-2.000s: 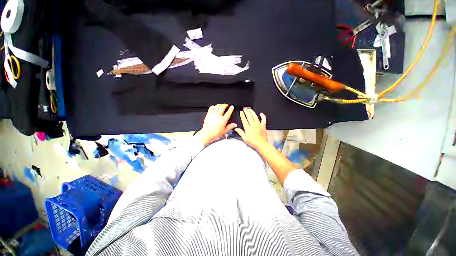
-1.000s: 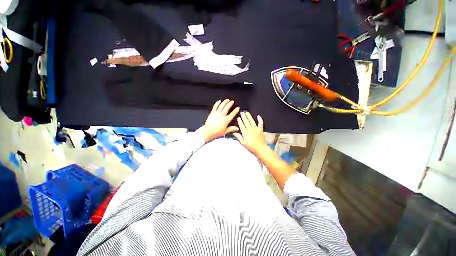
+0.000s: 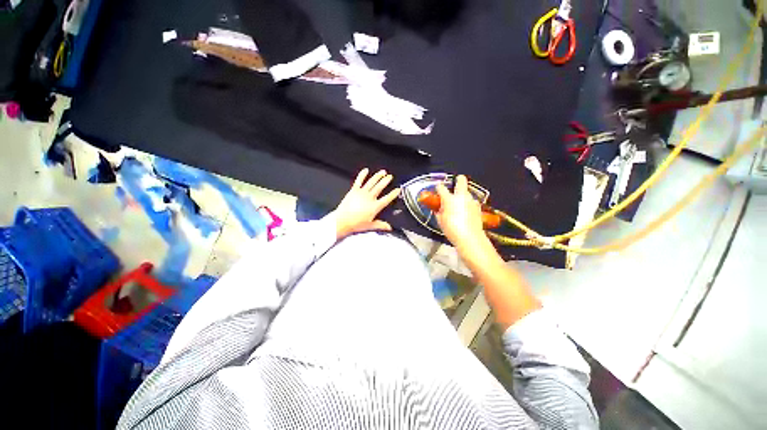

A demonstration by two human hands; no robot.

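Note:
My right hand [image 3: 460, 210] is closed around the orange-brown handle of the steam iron [image 3: 412, 197], near the front edge of the black table [image 3: 496, 101]. My left hand [image 3: 363, 201] lies flat with fingers spread just left of the iron's tip, holding nothing visible. A long black garment piece [image 3: 294, 126] lies on the table beyond my left hand; its outline is hard to see. Its end by the small white mark is near my fingers.
Pale crumpled strips [image 3: 383, 105] and a brown speckled strip [image 3: 231, 55] lie farther back. Scissors [image 3: 555, 35], a white tape roll [image 3: 617, 48] and a red-handled tool [image 3: 580, 141] are at right. Yellow hoses [image 3: 639, 201] trail right. Blue crates [image 3: 67, 256] stand at lower left.
My right hand has left the table edge and taken hold of the iron, which is now farther left and nearer me, beside my left hand. The view has turned and shifted right.

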